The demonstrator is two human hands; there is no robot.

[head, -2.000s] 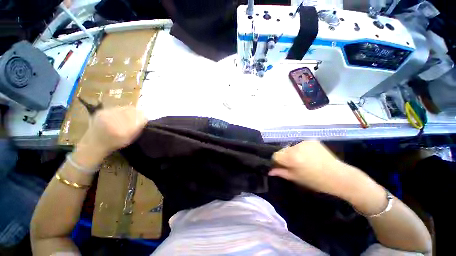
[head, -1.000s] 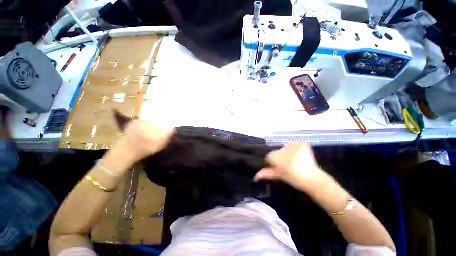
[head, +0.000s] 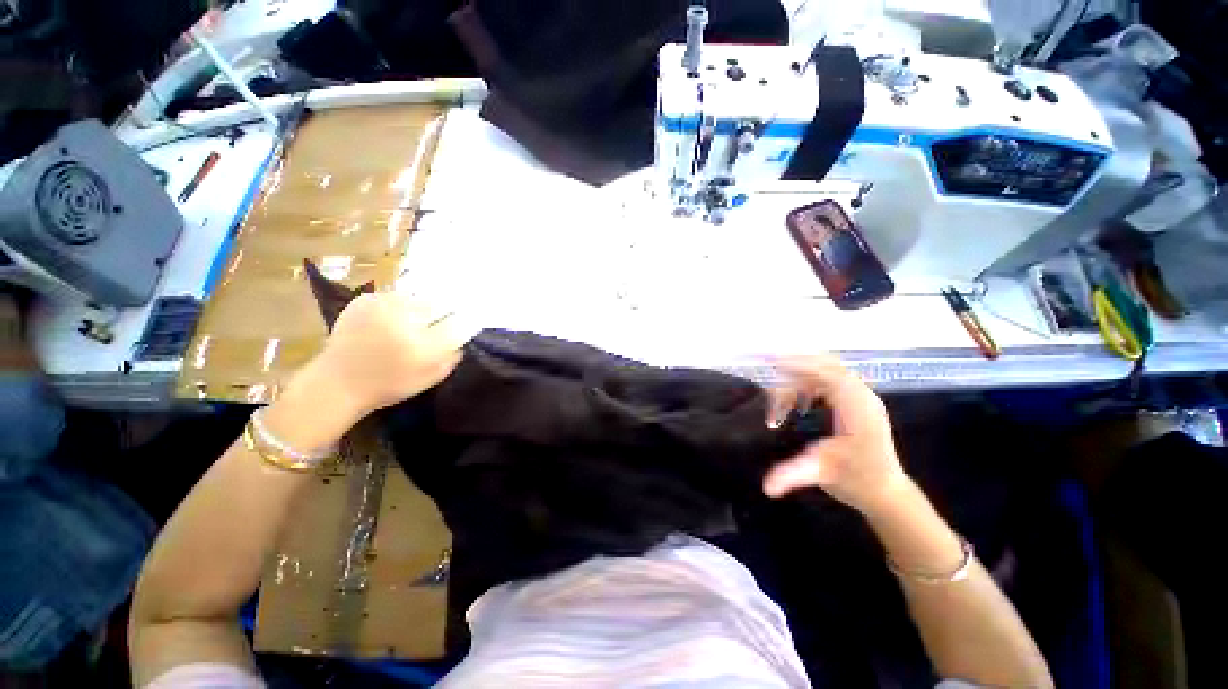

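A dark brown and black garment piece (head: 593,438) lies over the wearer's lap and against the table's front edge. My left hand (head: 393,353) is closed on its left end, and a pointed dark corner sticks up beyond the fist. My right hand (head: 838,438) is at the garment's right end with thumb and fingers spread apart. The fingertips are at the cloth's edge; whether they touch it is hard to tell. The upper edge of the garment runs slack and creased between the hands.
A white sewing machine (head: 889,141) stands behind, with a smartphone (head: 840,255) before it. An orange tool (head: 972,323) and yellow-green snips (head: 1118,320) lie right. Taped cardboard (head: 317,229) and a grey fan-like box (head: 88,211) are left. Dark cloth (head: 572,81) lies at the back.
My left hand moved right from its earliest position, keeping its grip. My right hand opened from a pinch on the garment's edge. The cloth between them went from stretched to slack.
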